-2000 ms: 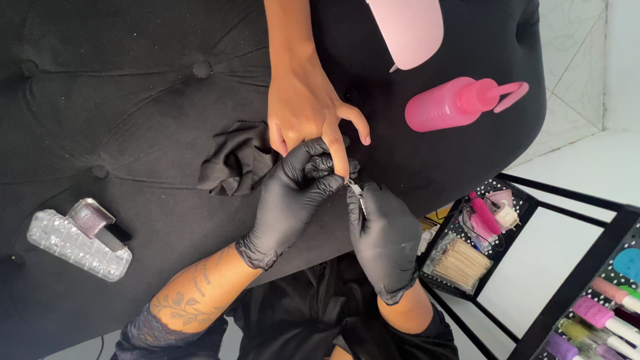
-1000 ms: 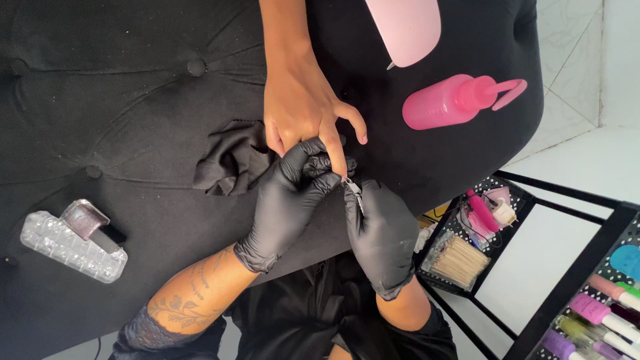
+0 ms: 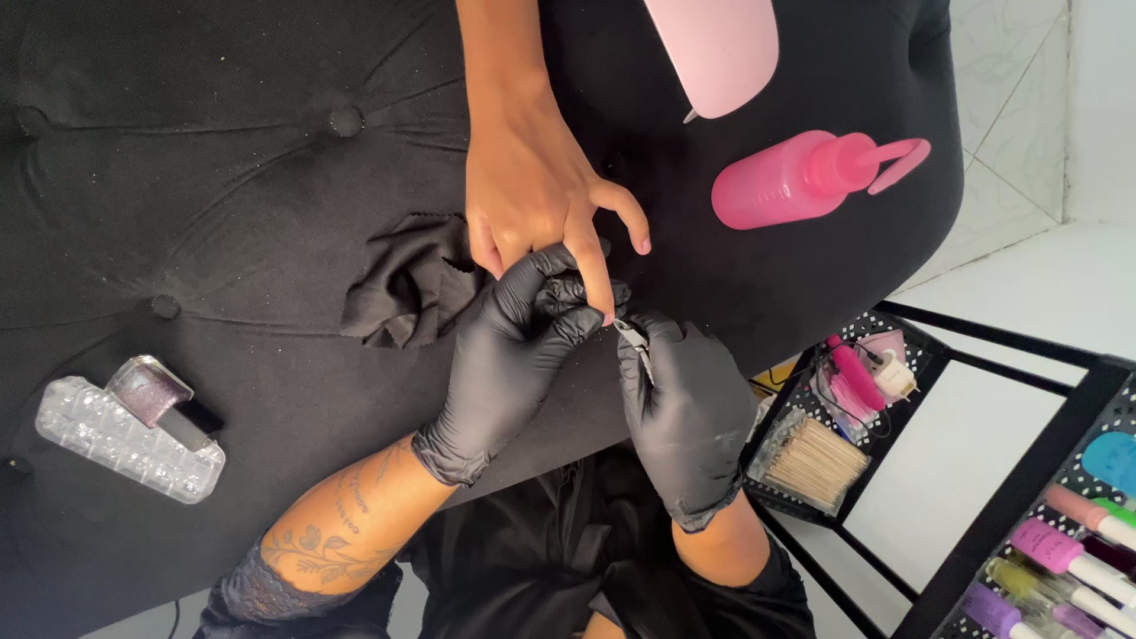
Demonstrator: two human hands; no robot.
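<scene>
Both my hands wear black gloves. My left hand (image 3: 524,355) is closed around the index finger of another person's hand (image 3: 532,177), its thumb close to the fingertip. In my right hand (image 3: 688,408) is a pair of metal cuticle nippers (image 3: 635,342), its jaws at the nail edge of that finger; the glove hides most of the handles. The other person's thumb points out to the right, and the remaining fingers are curled and partly hidden behind my left hand. A crumpled black cloth (image 3: 413,280) lies beside my left hand.
On the black tufted surface (image 3: 266,204) are a pink squeeze bottle (image 3: 781,177), a pink rounded device (image 3: 723,53), a clear compartment case (image 3: 129,439) and a glitter polish bottle (image 3: 151,390). At the right, a black-framed rack (image 3: 1003,337) holds wooden sticks (image 3: 815,466) and polish bottles (image 3: 1047,546).
</scene>
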